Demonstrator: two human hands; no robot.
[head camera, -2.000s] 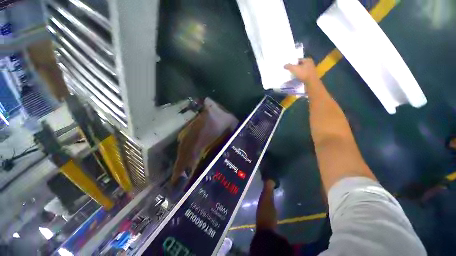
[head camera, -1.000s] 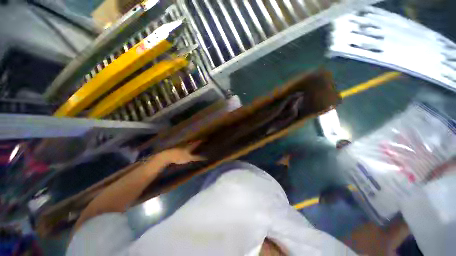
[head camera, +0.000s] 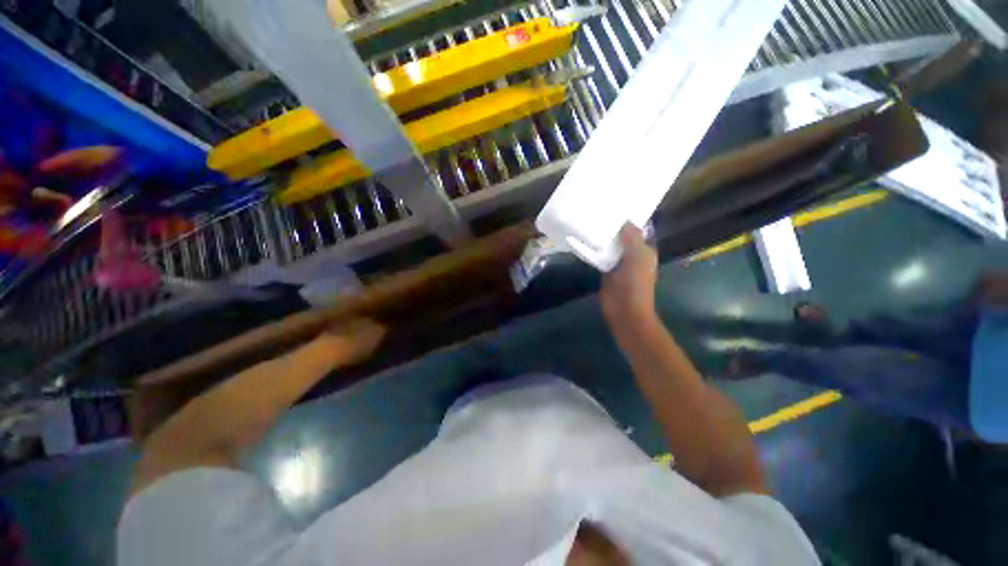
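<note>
A long open carton (head camera: 448, 276) runs across the view from lower left to upper right, brown inside, with a dark interior. My right hand (head camera: 630, 271) grips the near end of a long white foam piece (head camera: 674, 122), held slantwise above the carton. A small wrinkled clear or shiny bit (head camera: 536, 263) shows beside that end. My left hand (head camera: 356, 337) is bare and rests at the carton's opening on the left; its fingers are blurred and partly hidden.
A roller conveyor (head camera: 873, 28) with two yellow guide bars (head camera: 475, 66) lies beyond the carton. A grey metal post (head camera: 343, 111) slants down at upper left. Flat white foam (head camera: 962, 177) and a small white piece (head camera: 781, 257) lie at right. A person in blue (head camera: 884, 365) stands at right.
The view has turned. My right hand now shows, holding the long white foam over the carton. My left hand is still at the carton's opening.
</note>
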